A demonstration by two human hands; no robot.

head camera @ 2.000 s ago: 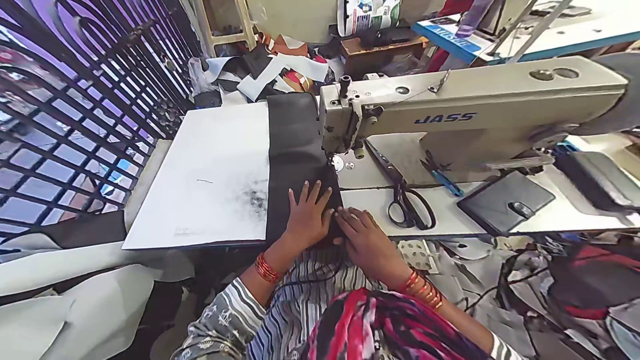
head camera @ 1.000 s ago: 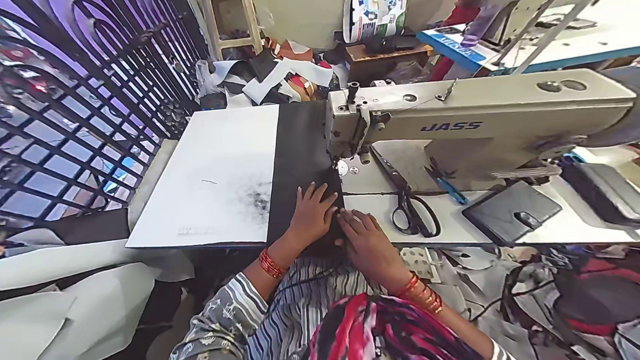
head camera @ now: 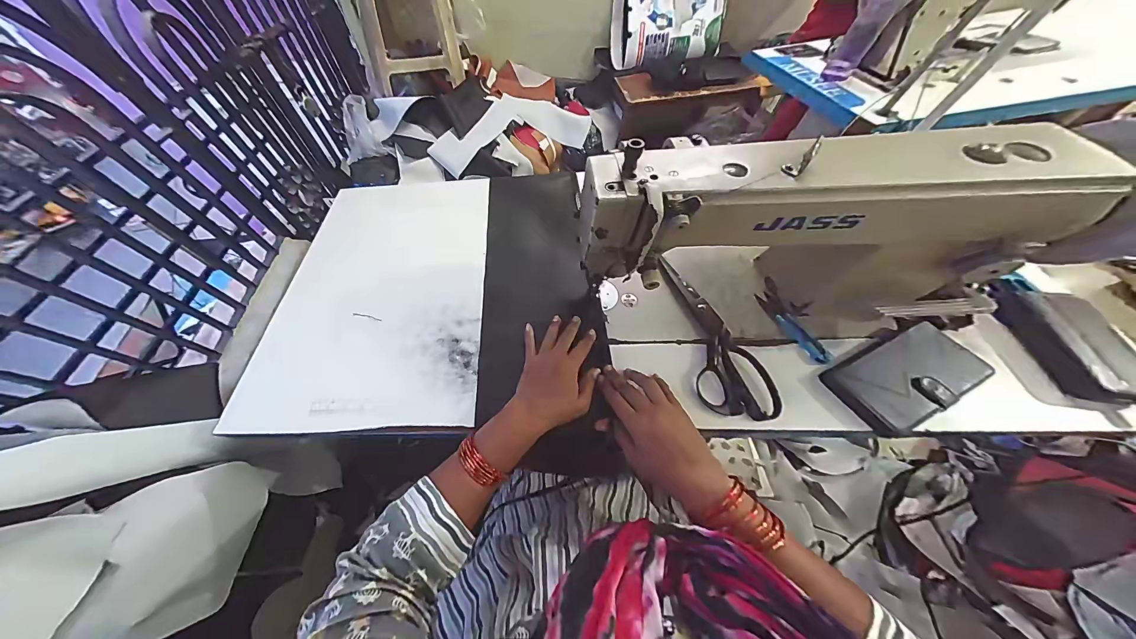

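Note:
A long strip of black sheet material (head camera: 532, 257) runs under the needle area of a Jass sewing machine (head camera: 852, 204), its near end hanging over the table's front edge. My left hand (head camera: 555, 377) lies palm down on the strip, fingers spread and pointing toward the needle. Just to its right, my right hand (head camera: 661, 435) has its fingertips on the strip's right edge, thumb side hidden; the fingers look bent around that edge. Left of the strip is the white table surface (head camera: 373, 302) with a dark smudge. The presser foot is mostly hidden behind the machine head.
Black-handled scissors (head camera: 723, 355), blue-handled thread snips (head camera: 794, 328) and a dark grey wallet-like case (head camera: 905, 377) lie right of my hands. Scraps (head camera: 506, 124) are heaped behind the table. A metal grille (head camera: 160, 177) stands at the left; a second sewing table (head camera: 1047, 71) is at the back right.
The right edge of the black strip now lies flatter beside the needle, where a dark folded part stood out to the right one second ago. My hands have stayed nearly in place.

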